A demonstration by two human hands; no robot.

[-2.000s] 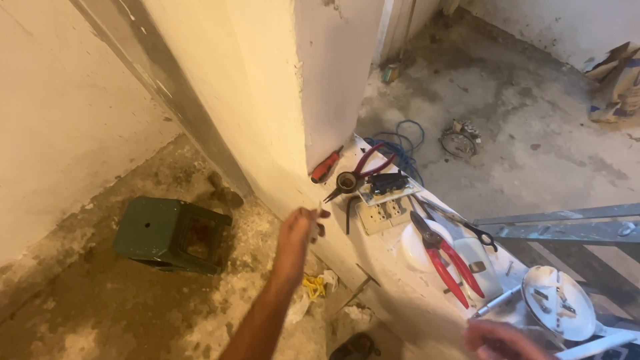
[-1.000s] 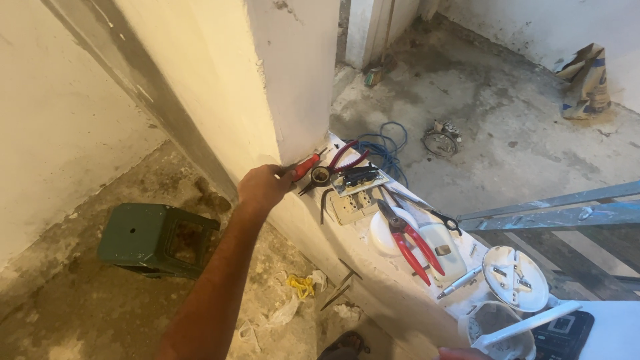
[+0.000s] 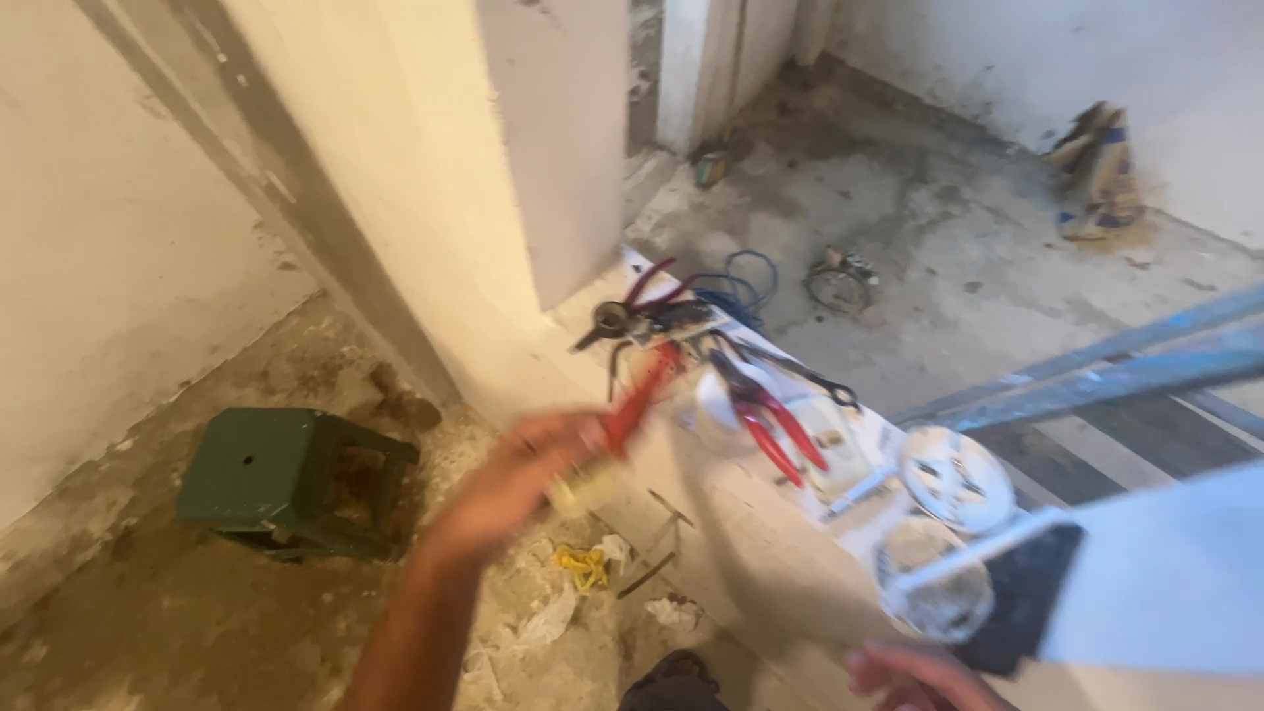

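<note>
My left hand (image 3: 538, 474) holds a red-handled tool (image 3: 637, 400), blurred by motion, in front of the wall ledge. Behind it on the ledge (image 3: 592, 296) lie dark-jawed pliers with dark red handles (image 3: 632, 308), beside a black part. Red-handled pliers or cutters (image 3: 765, 420) rest by a white round piece (image 3: 719, 410), and a dark metal tool with a ring end (image 3: 805, 373) lies along the far edge. Low at the right, my right hand (image 3: 913, 676) shows only in part, fingers apart, with nothing visible in it.
A round white lid with small parts (image 3: 958, 479), a clear tub (image 3: 933, 583) and a dark flat object (image 3: 1027, 592) sit at the ledge's near end. A green plastic stool (image 3: 286, 479) stands on the left floor. A blue metal ladder (image 3: 1116, 360) is right; blue wire (image 3: 741, 286) lies beyond the ledge.
My left hand reached the red tool beside the wall corner one second ago and has lifted it away from there, toward me. More of my right hand shows than one second ago.
</note>
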